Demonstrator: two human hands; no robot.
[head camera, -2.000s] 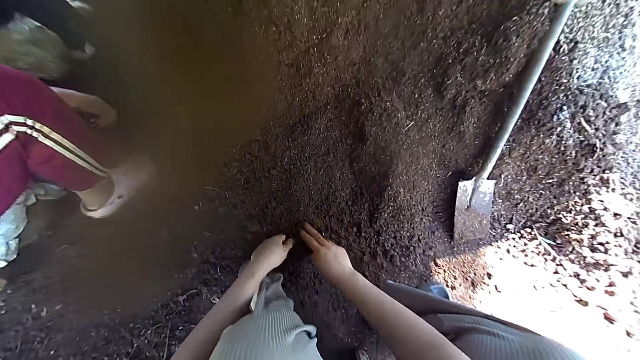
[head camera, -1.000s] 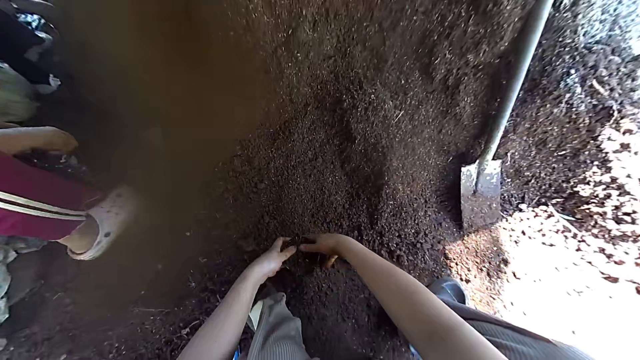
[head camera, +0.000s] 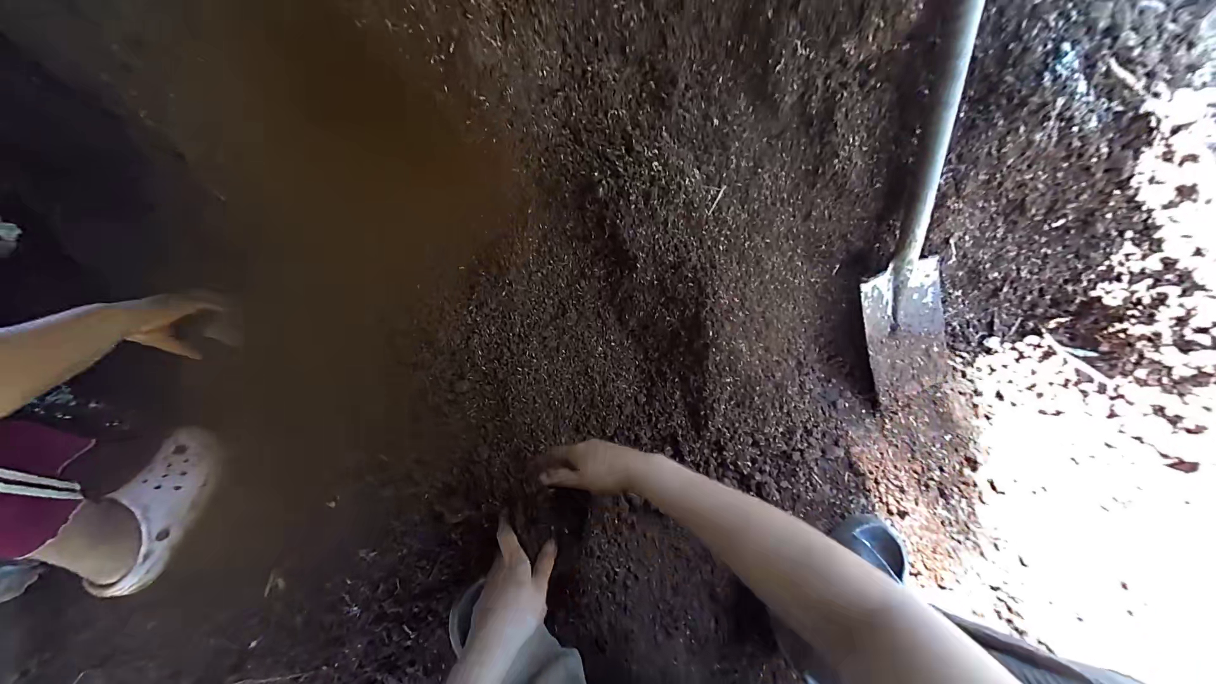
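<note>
Dark crumbly soil (head camera: 589, 351) is heaped in front of me. My left hand (head camera: 513, 584) is at the heap's lower edge, thumb and fingers spread around dark soil. Just above and to the right, my right hand (head camera: 598, 467) reaches in from the right, its curled fingertips in the soil; whether it grips any is hidden. Part of a round rim (head camera: 463, 617) shows beside my left wrist, by the grey cloth of my clothing.
A shovel (head camera: 907, 323) leans on the heap at the right, blade down. Sunlit wood chips or stones (head camera: 1130, 380) lie beyond it. At the left are another person's hand (head camera: 180, 321) and foot in a pale clog (head camera: 171, 513). A dark boot (head camera: 872, 546) is near my right arm.
My hands were side by side; now my right hand is above my left, and the left is spread. The other person's hand now reaches further toward the heap.
</note>
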